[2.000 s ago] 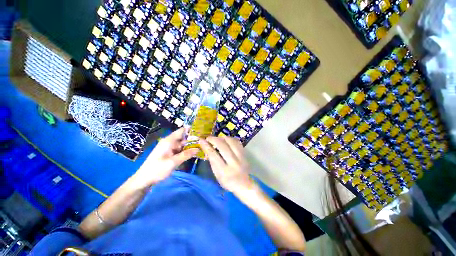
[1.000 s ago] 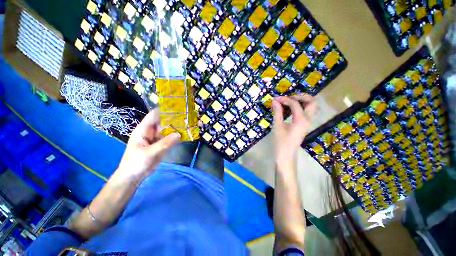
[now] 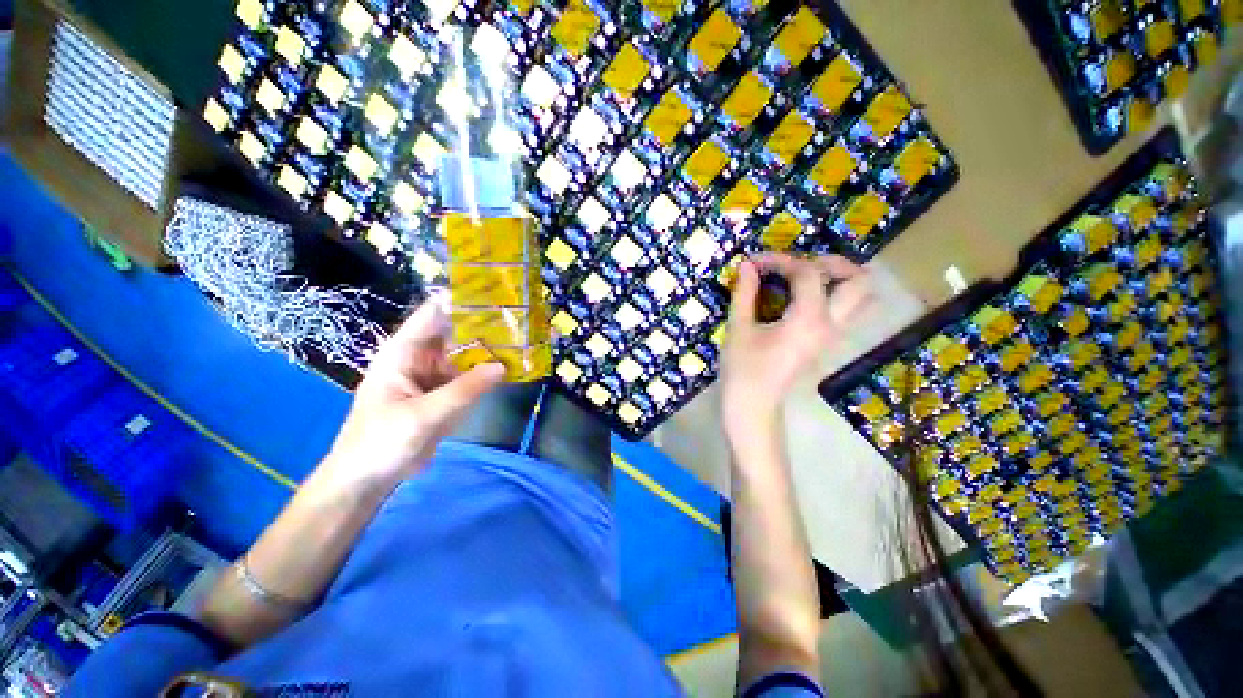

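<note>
My left hand (image 3: 425, 382) pinches the lower end of an amber tape sheet (image 3: 491, 282). Its clear liner extends over the near black tray. My right hand (image 3: 788, 321) is at the lower right edge of that tray, thumb and index finger bent together over a circuit board at the edge. Whether a tape piece is between its fingertips cannot be told. Circuit boards (image 3: 628, 248) stand in rows on the black tray (image 3: 941, 175). Those at the upper right carry amber tape pieces (image 3: 789, 137); those at the left and bottom show pale squares.
A second black tray (image 3: 834, 391) of amber-topped boards lies right, another (image 3: 1095, 143) at upper right, with brown cardboard (image 3: 971, 205) between. A carton (image 3: 161, 225) of white tubes and white wired parts (image 3: 259, 293) are left. Dark strands (image 3: 931, 573) hang lower right.
My hands were together at the tape sheet; my right hand has since moved right to the tray's edge. Since the last earlier frame, both hands have shifted only slightly.
</note>
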